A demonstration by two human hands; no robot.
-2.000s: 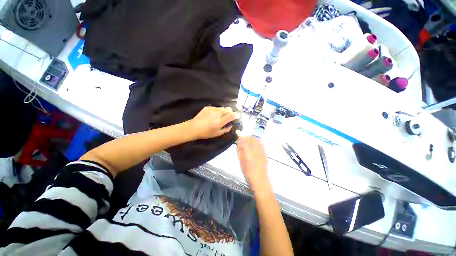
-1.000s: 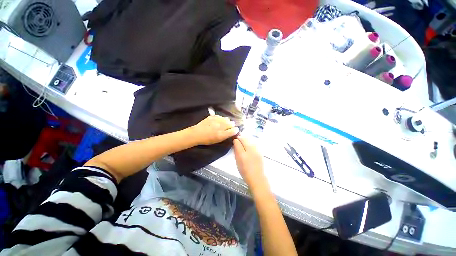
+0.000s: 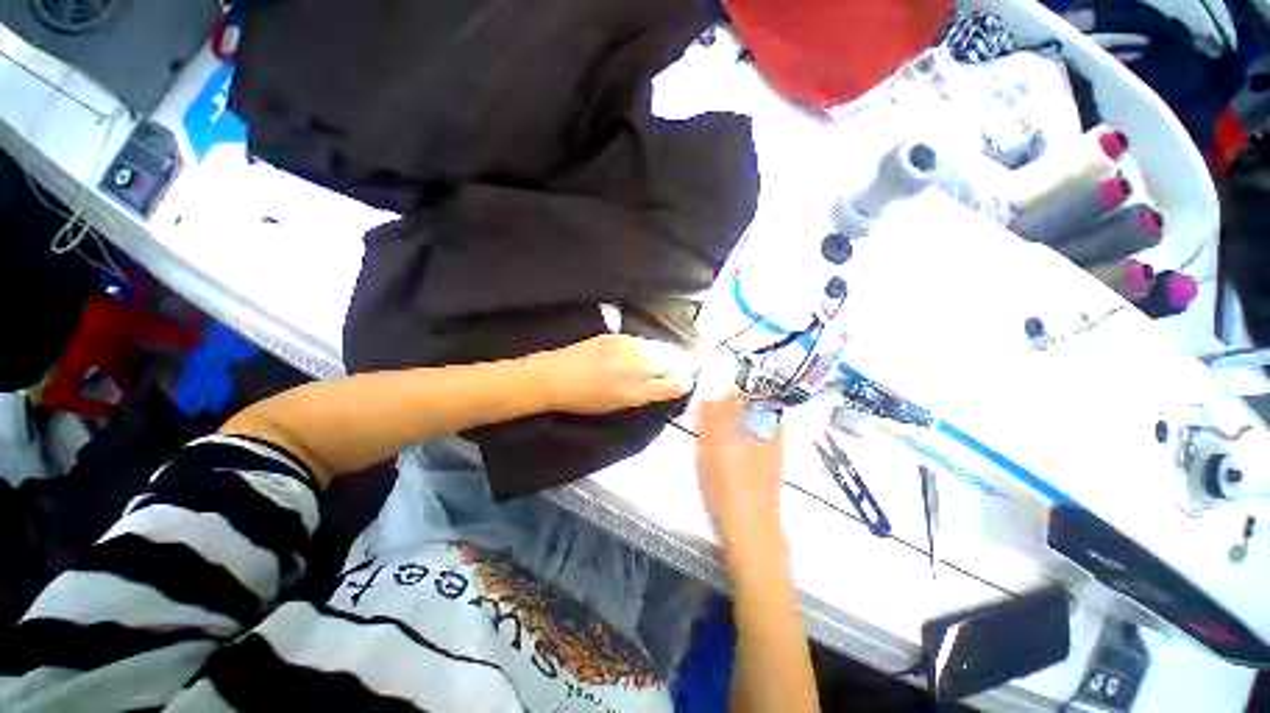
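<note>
A dark brown garment piece point(image 3: 515, 265) lies on the white table with its right edge at the needle area point(image 3: 759, 376) of the white sewing machine point(image 3: 975, 320). My left hand point(image 3: 634, 373) is on the cloth, fingertips pinching its edge just left of the needle area. My right hand point(image 3: 738, 425) is right beside it, in front of the presser foot; glare washes out its fingertips, so whether it grips the cloth cannot be told. A larger dark heap of cloth point(image 3: 460, 91) lies behind the piece.
Thread snips point(image 3: 852, 488), tweezers point(image 3: 930, 518) and a smartphone point(image 3: 997, 644) lie right of my right hand. Red fabric point(image 3: 843, 42) and thread cones point(image 3: 1100, 209) are behind the machine. A switch box point(image 3: 139, 167) is at the left table edge. Clear plastic point(image 3: 557, 550) covers the lap.
The view has shifted, so the machine head appears further right and lower. My right hand has moved slightly up and right relative to my left hand. My left hand stays on the cloth.
</note>
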